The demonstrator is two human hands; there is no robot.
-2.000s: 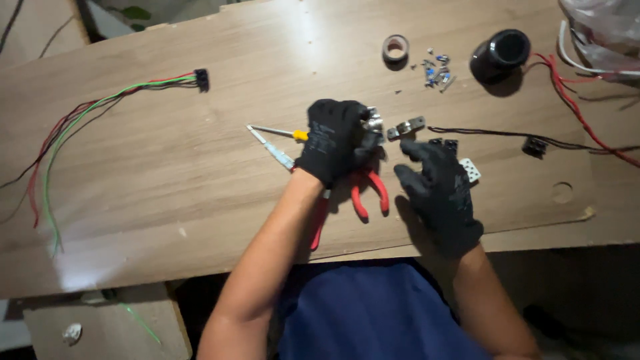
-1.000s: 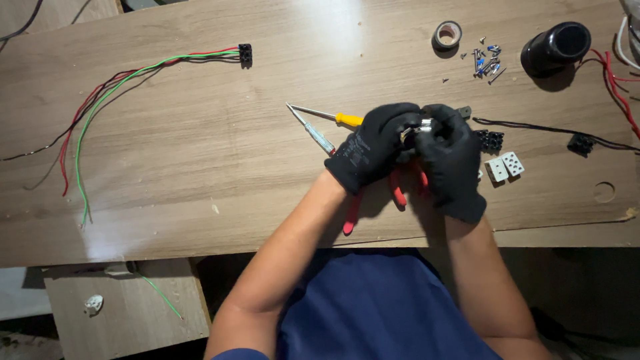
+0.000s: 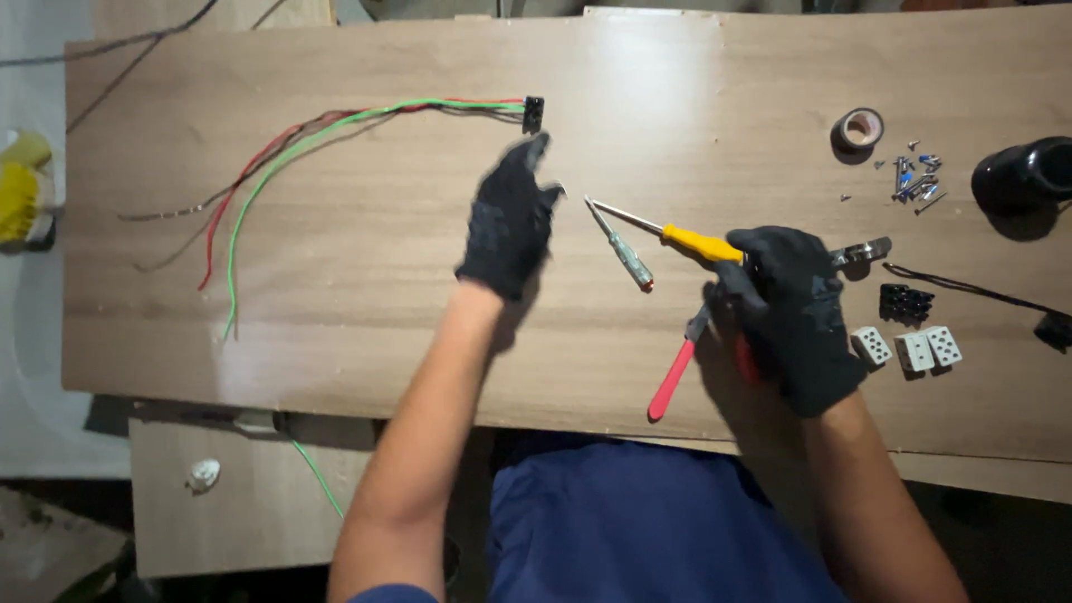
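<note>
My left hand (image 3: 509, 219), in a black glove, is just below a black terminal block (image 3: 533, 114) with red, green and black wires (image 3: 335, 126). Its fingers are apart, with what looks like a tiny metal piece near a fingertip. My right hand (image 3: 791, 314), gloved too, is over the handle end of a yellow-handled screwdriver (image 3: 695, 241); whether it grips anything is hidden. A clear-handled tester screwdriver (image 3: 626, 258) lies between the hands. Red-handled pliers (image 3: 672, 381) lie partly under the right hand. A metal part (image 3: 863, 252) shows beyond that hand.
On the right are a tape roll (image 3: 861, 128), loose screws (image 3: 917, 180), a black cylindrical container (image 3: 1017, 176), black terminal blocks (image 3: 905, 302) and white ceramic blocks (image 3: 914, 352). A lower board (image 3: 251, 519) is beyond the table's front edge.
My hands, together a second ago, are now apart. The left has moved left to beside the wired terminal block; the right is above the pliers. The view has shifted.
</note>
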